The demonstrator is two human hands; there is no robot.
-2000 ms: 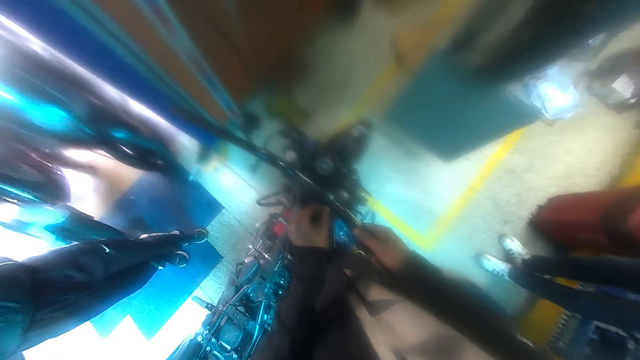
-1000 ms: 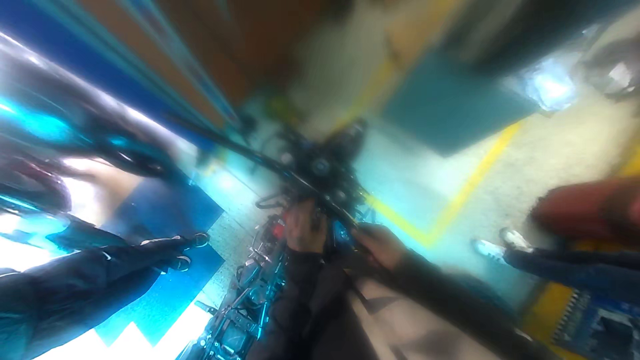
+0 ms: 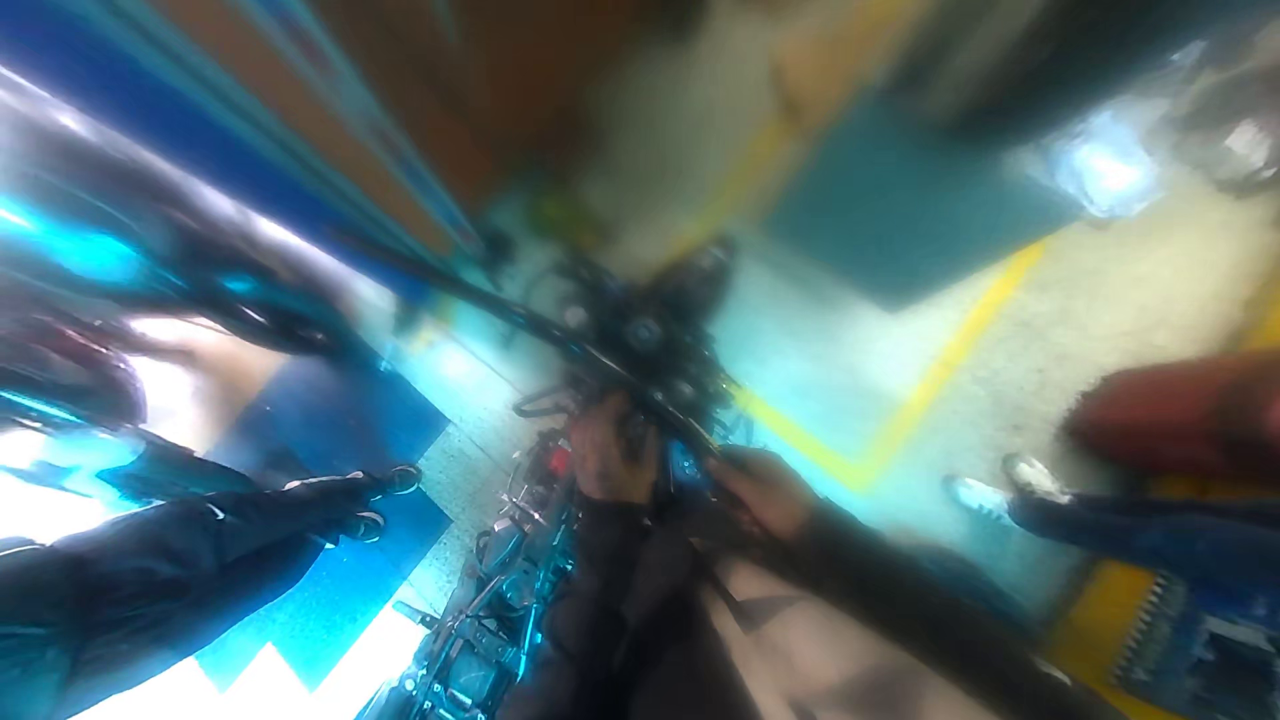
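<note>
Dark-sleeved arms reach forward over a motorcycle [image 3: 490, 610], whose exposed frame and engine parts run toward the lower left. My left hand [image 3: 615, 450] has bent fingers at a dark part of the blurred front assembly [image 3: 650, 335], just below a long dark bar [image 3: 520, 318]. What lies under its fingers is hidden. My right hand [image 3: 765, 490] is at the lower right end of that bar, its fingers curled against it; its exact hold is blurred. A small red part [image 3: 559, 461] is left of my left hand, and a blue-lit part [image 3: 685, 460] lies between both hands.
At the left, a person's dark-trousered legs [image 3: 200, 540] stand by a blue floor mat [image 3: 340, 420]. Another person's light shoes [image 3: 980, 497] are at the right, near a red cylindrical object [image 3: 1170, 415]. Yellow floor lines [image 3: 945, 370] border a teal panel [image 3: 900, 210].
The person at the right has shifted a foot, and the shoes are now spaced differently. My left hand has stayed near the same dark part with small finger shifts; my right hand remains at the bar.
</note>
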